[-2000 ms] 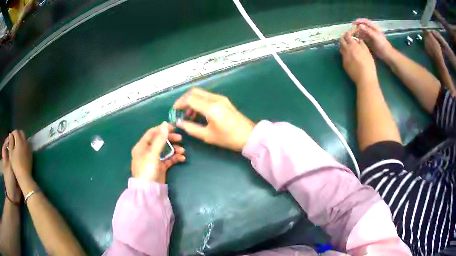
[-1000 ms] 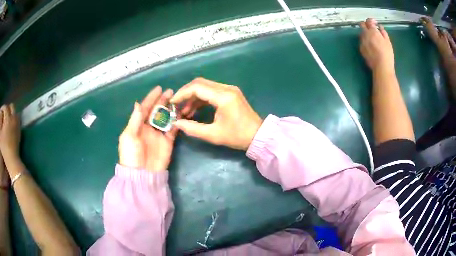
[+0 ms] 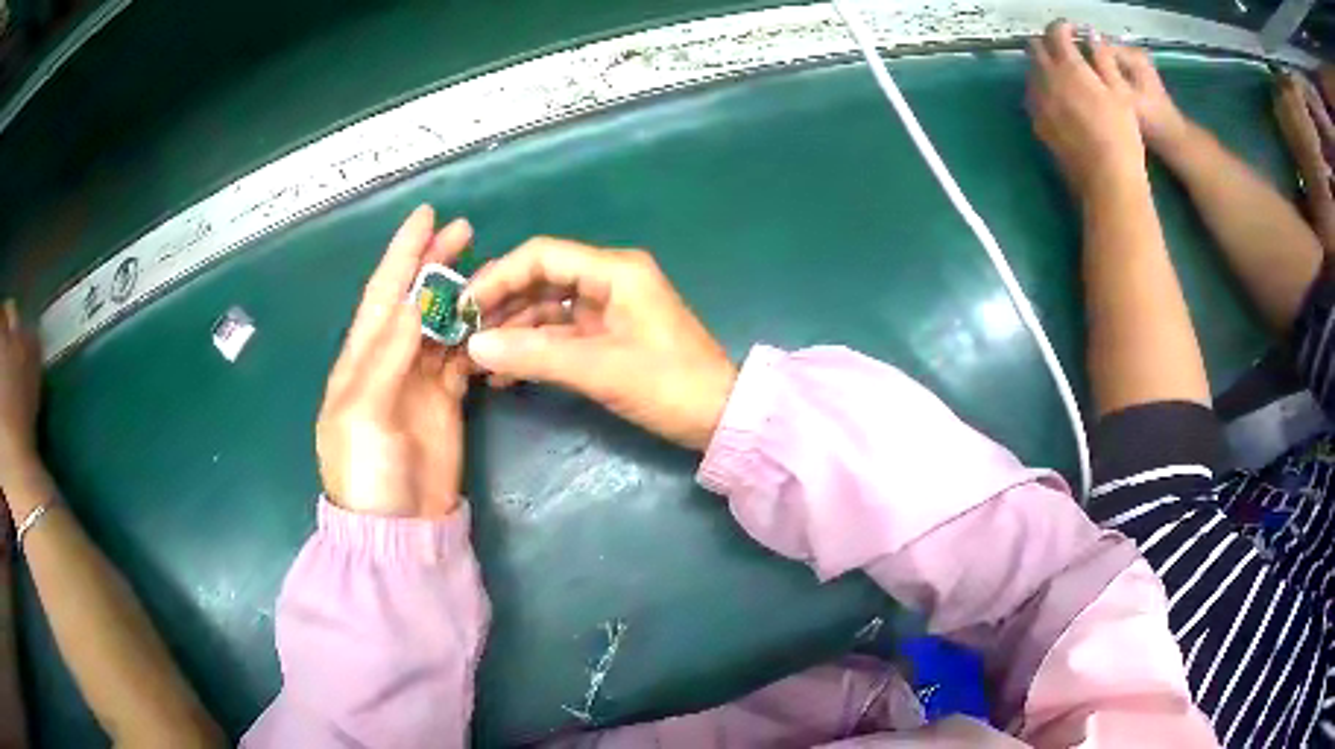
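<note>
A green circuit board (image 3: 441, 309) with a yellowish patch sits within a pale rounded-square housing (image 3: 422, 278). My left hand (image 3: 393, 388) holds the housing at its fingers, above the green table. My right hand (image 3: 600, 329) pinches at the right edge of the board and housing with thumb and fingers. Something small shows between the right fingertips; I cannot tell what it is. How deep the board sits in the housing is unclear.
A small whitish square (image 3: 233, 334) lies on the green table at left. A pale marked rail (image 3: 439, 132) crosses beyond. A white cable (image 3: 974, 220) hangs at right. Co-workers' arms are at left (image 3: 110, 622) and right (image 3: 1157, 293). Pale strands (image 3: 597, 673) lie near the close edge.
The open frame and the board, apart at first, are now together in my left fingers. My right hand has stayed at their edge. The view has shifted, and the right co-worker's second hand is back in view.
</note>
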